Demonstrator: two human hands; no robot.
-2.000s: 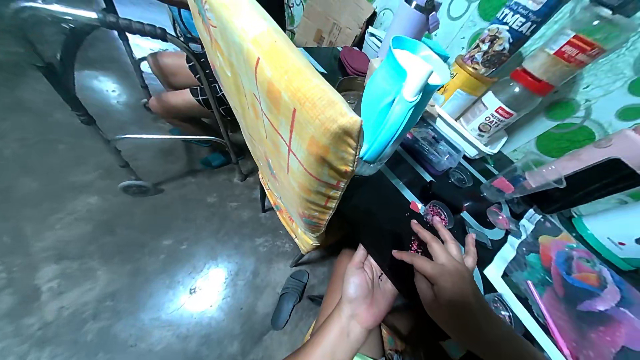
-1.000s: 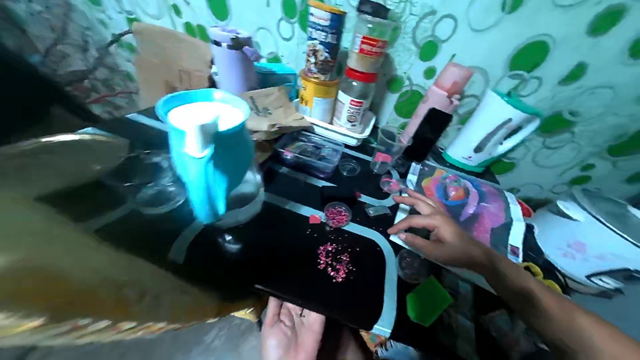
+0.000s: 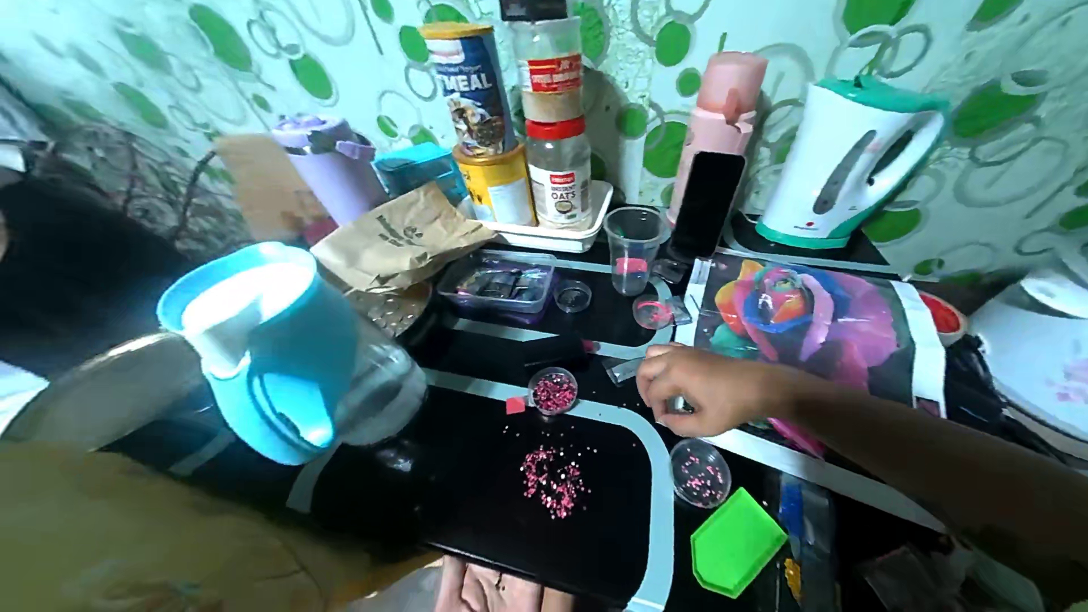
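Note:
My right hand (image 3: 701, 389) rests with curled fingers at the left edge of a rose picture (image 3: 816, 319), beside a small clear packet (image 3: 625, 371); whether it pinches anything is hidden. My left hand (image 3: 489, 586) is palm up below the table's front edge, partly cut off, with tiny specks on it. Pink and red beads (image 3: 554, 483) lie loose on the black tabletop. Behind them are a small round cup of beads (image 3: 553, 392) and a pink square (image 3: 516, 405). A clear round dish with a few beads (image 3: 700, 473) and a green plastic tray (image 3: 738, 542) stand to the right.
A blue-lidded pitcher (image 3: 280, 357) stands at left. Farther back are a clear plastic box (image 3: 497, 285), a paper bag (image 3: 399, 238), stacked food containers (image 3: 557, 183), a clear cup (image 3: 635, 246), an upright phone (image 3: 710, 204) and an electric kettle (image 3: 850, 161). A chair cover (image 3: 170, 527) fills the lower left.
The view has swung from the floor and chair to the table. My right hand has moved from over the beads to the picture's left edge, its fingers now curled. My left hand remains low, palm up.

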